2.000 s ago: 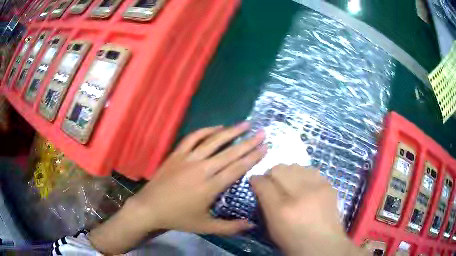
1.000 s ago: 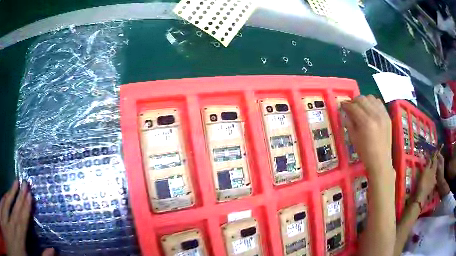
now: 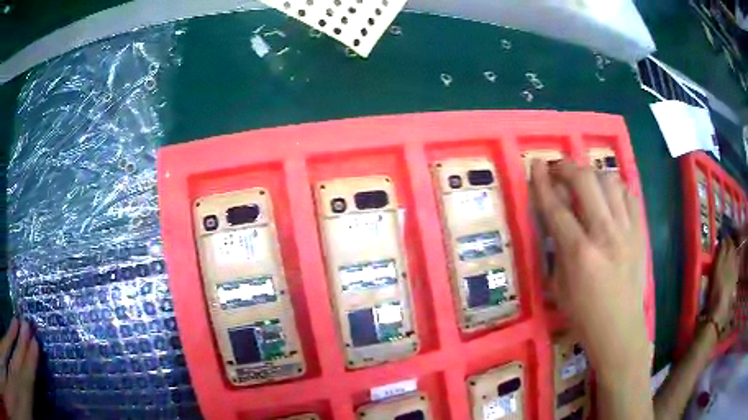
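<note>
A red foam tray (image 3: pixel 373 135) holds gold phones in pockets. The first phone (image 3: pixel 246 279), second phone (image 3: pixel 369 271) and third phone (image 3: pixel 477 246) of the upper row each show a small dark lens square beside a black oblong window. My right hand (image 3: pixel 595 238) is over the fourth upper phone, fingers bent down at its top end, hiding most of it; I cannot see whether the fingertips hold anything. My left hand (image 3: pixel 18 369) is cut off by the left edge, its fingers beside the film-covered lens sheet (image 3: pixel 98 328).
Crinkled clear film (image 3: pixel 82 139) lies beyond the lens sheet. A cream perforated sheet (image 3: pixel 348 20) and several small rings (image 3: pixel 490 76) lie on the green surface. At the right are a white slip (image 3: pixel 685 127), another red tray (image 3: pixel 691 246) and another person's hand (image 3: pixel 723 283).
The view has turned from the lens sheet to the phone tray. My right hand has left the sheet, reached the fifth upper phone, then moved left to the fourth. My left hand stays beside the sheet.
</note>
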